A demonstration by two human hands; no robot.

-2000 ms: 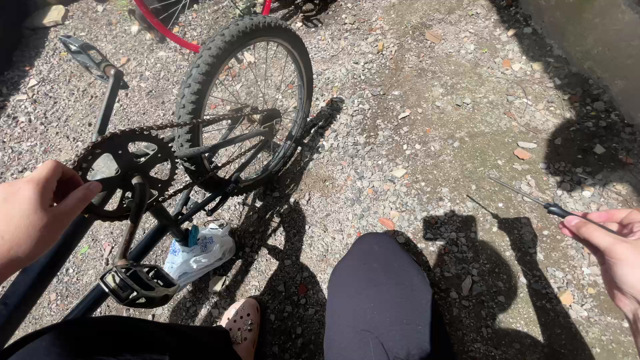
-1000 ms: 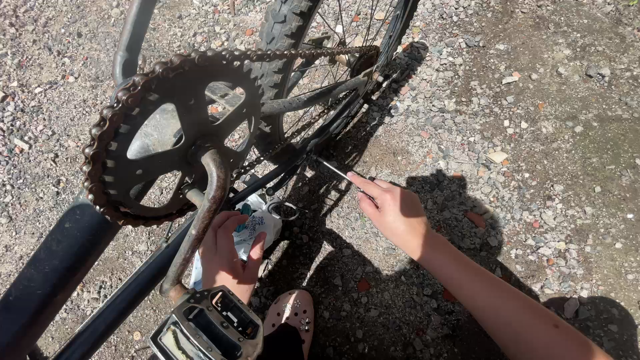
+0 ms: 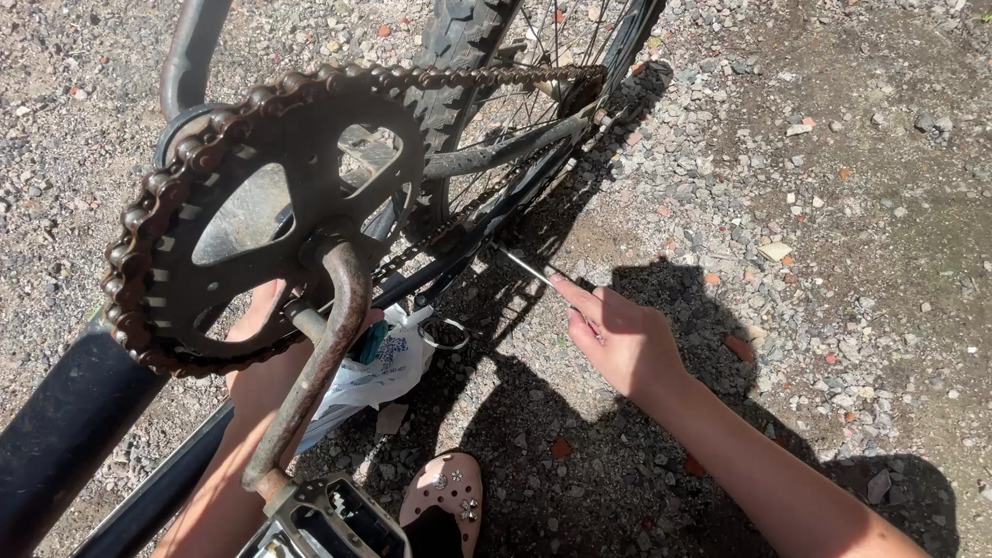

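Observation:
My right hand (image 3: pixel 624 337) grips a screwdriver (image 3: pixel 523 266), its metal shaft pointing up-left with the tip beside the black frame tube (image 3: pixel 434 271) of the bicycle. The handle is hidden in my palm. My left hand (image 3: pixel 267 364) lies behind the chainring (image 3: pixel 302 167) and the rusty crank arm (image 3: pixel 341 325); its fingers are mostly hidden, and whether they hold anything does not show. A rusty chain (image 3: pixel 155 201) runs round the chainring and back to the rear wheel (image 3: pixel 542 108). Just right of my left hand are a green object (image 3: pixel 372 341) and a white plastic bag (image 3: pixel 387 368).
A metal ring (image 3: pixel 443 333) is beside the bag. The pedal (image 3: pixel 325 523) juts out at the bottom, near a pink clog (image 3: pixel 446 496) on a foot. A thick dark frame tube (image 3: pixel 77 426) crosses the lower left. Gravel (image 3: pixel 814 194) with loose stones surrounds the bicycle.
My right hand with the screwdriver has come from the far right to the lower frame. My left hand has left the chainring's front and is now behind it. The view is much closer to the bicycle.

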